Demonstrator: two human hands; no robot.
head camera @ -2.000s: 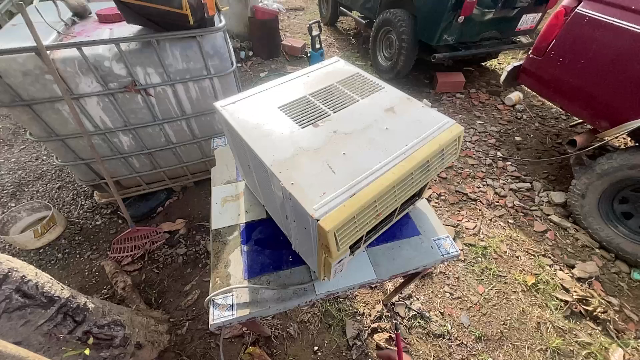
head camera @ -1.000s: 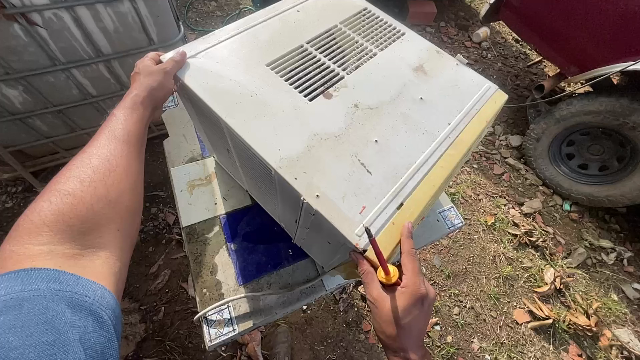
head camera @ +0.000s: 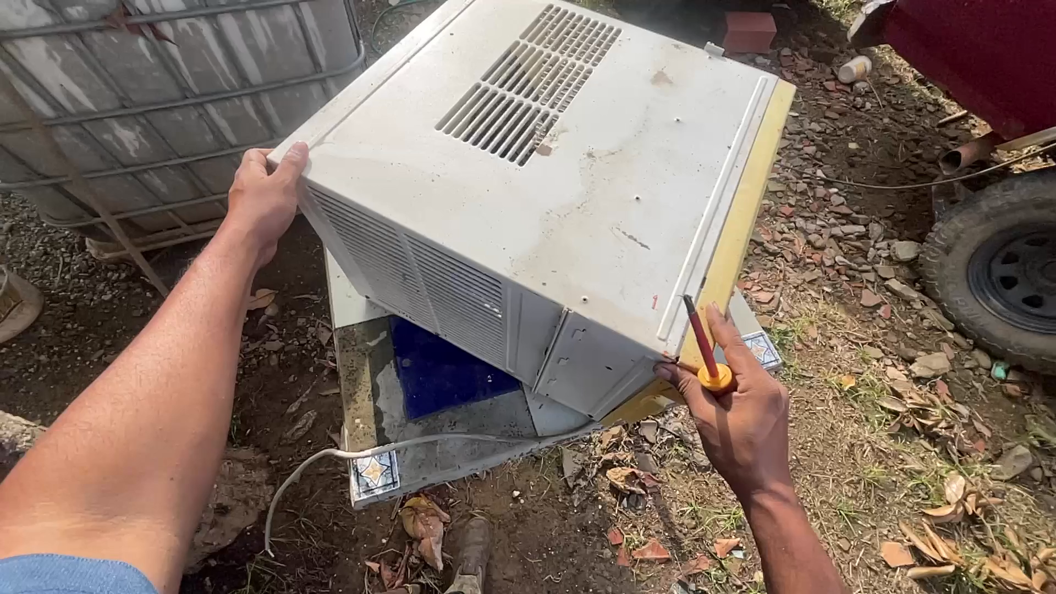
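A white metal window air conditioner with top vents and a yellowed plastic front frame rests at an angle on a tiled table. My left hand grips its rear left top corner, thumb on top. At the front near corner, my right hand holds the casing and frame edge; a screwdriver with a red insulated shaft and yellow collar is also in that hand, its dark tip pointing up. Its handle is mostly hidden by the palm. A white power cord hangs over the table's near edge.
A caged bulk liquid tank stands behind on the left. At the right are a dark red vehicle and its tire. Stones, brick pieces and dry leaves lie on the ground; a brick is farther back.
Two seconds ago no hands were in view. Both hands now hold the air conditioner, the right one with the screwdriver. Since one second ago, the unit's rear left side has shifted on the table.
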